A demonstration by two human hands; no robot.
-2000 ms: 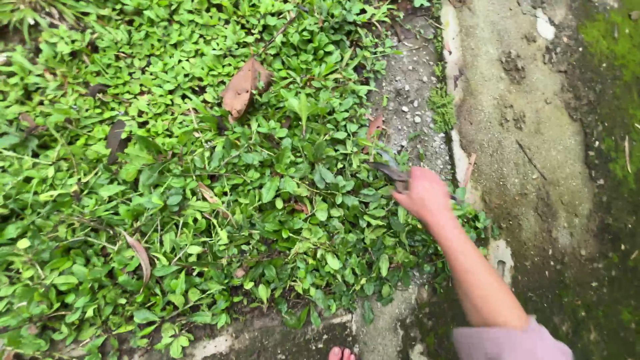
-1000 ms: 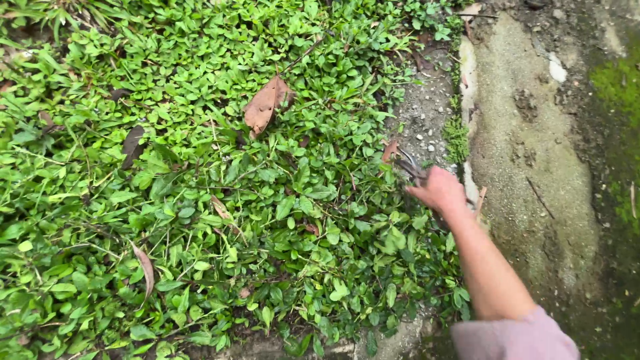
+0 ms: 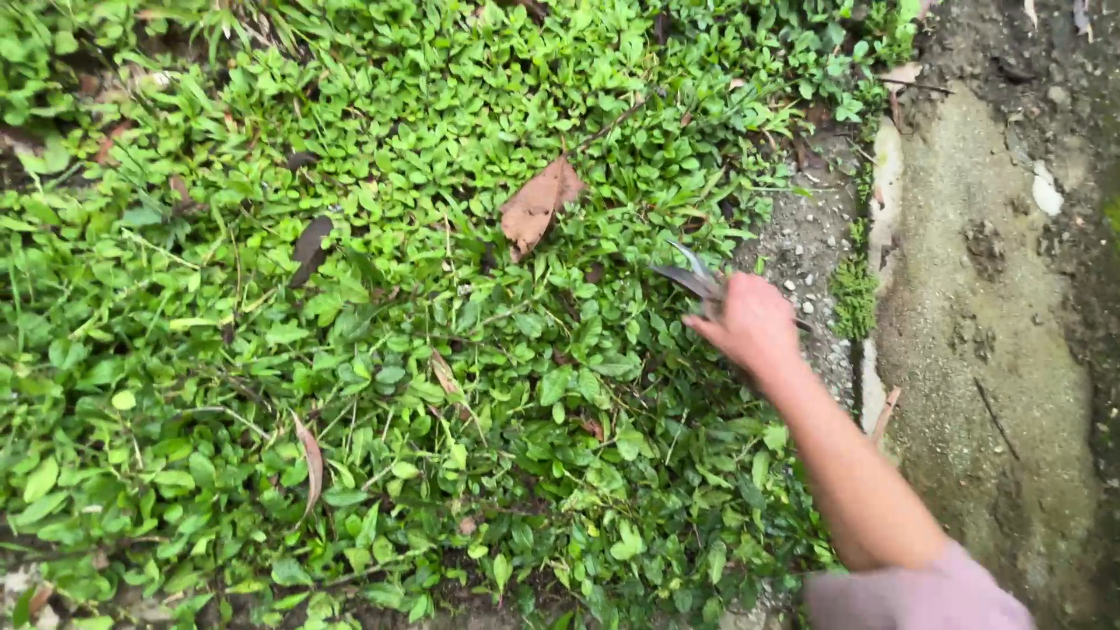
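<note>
Just right of centre, my right hand (image 3: 754,322) is closed around the handles of a pair of metal shears (image 3: 693,278). Their two blades are spread apart and point up and to the left, over low green leafy plants (image 3: 560,385). The lower part of the handles is mostly covered by my hand. A large dry brown leaf (image 3: 541,206) lies on the plants to the left of the blades. My left hand is outside the view.
A strip of gravelly soil (image 3: 809,249) borders the plants on the right, beside a worn concrete slab (image 3: 962,350) with a pale edge. A small green tuft (image 3: 853,297) grows against that edge. More dry leaves (image 3: 311,249) and a curled one (image 3: 311,459) lie farther left.
My right hand and the shears have moved away from the gravel strip, up and left over the plants, relative to the ground. The view has shifted somewhat.
</note>
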